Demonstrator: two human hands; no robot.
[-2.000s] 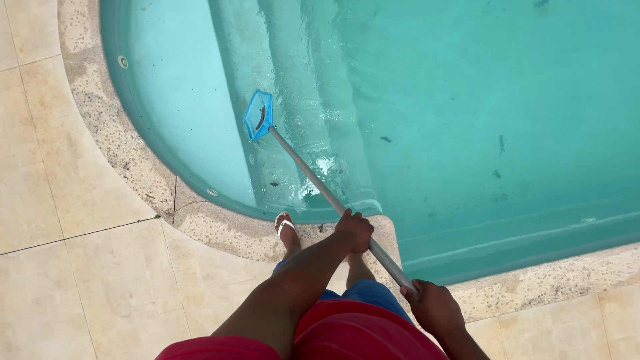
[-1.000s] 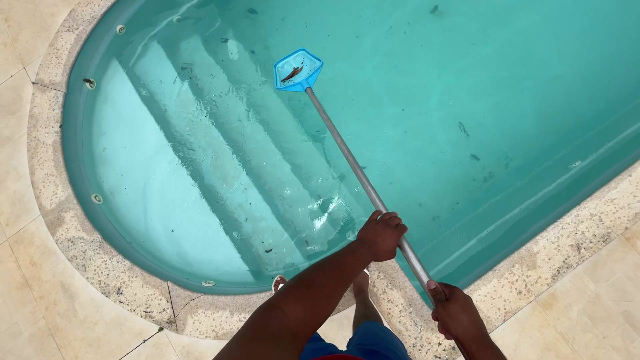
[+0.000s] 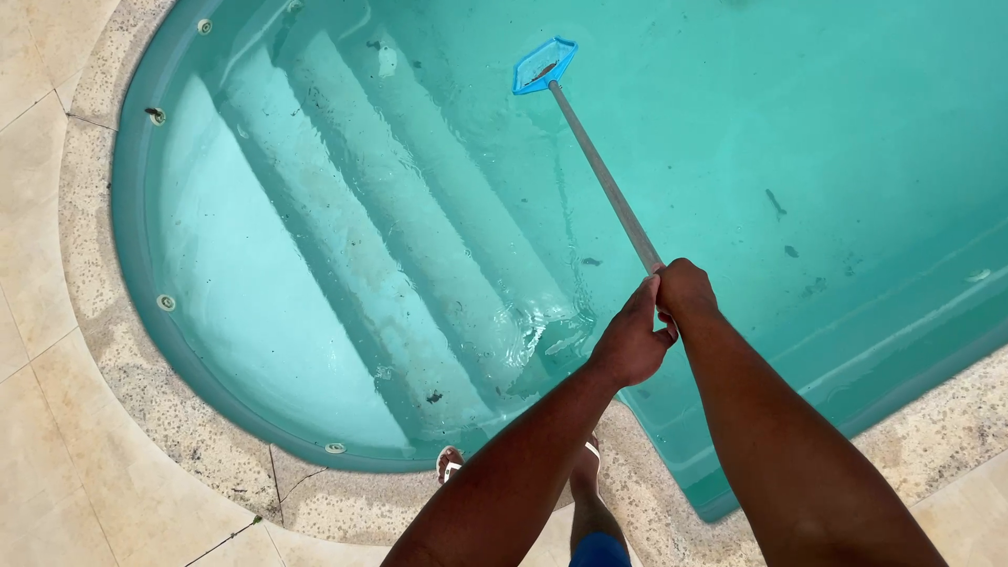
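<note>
A pole (image 3: 602,169) with a blue-framed skimmer net (image 3: 545,66) at its far end reaches over the pool water, and brown debris lies in the mesh. My right hand (image 3: 687,290) is closed around the near part of the pole. Just below and to the left, my left hand (image 3: 636,335) touches or nearly touches the right one at the pole's near end, thumb pointing up; its palm is hidden, so its hold on the pole is unclear. The net is beyond the submerged steps (image 3: 394,181), out to their right.
Both feet, in white flip-flops (image 3: 450,465), stand on the speckled stone coping (image 3: 339,504) at the pool's corner. Pale paving (image 3: 47,465) runs along the left. Dark bits (image 3: 776,202) show in the water. Round fittings (image 3: 165,302) line the curved wall.
The hands have come together on the pole; a second ago they were apart, the left one farther forward. The net has moved away from the steps since the earliest frame. The view has shifted.
</note>
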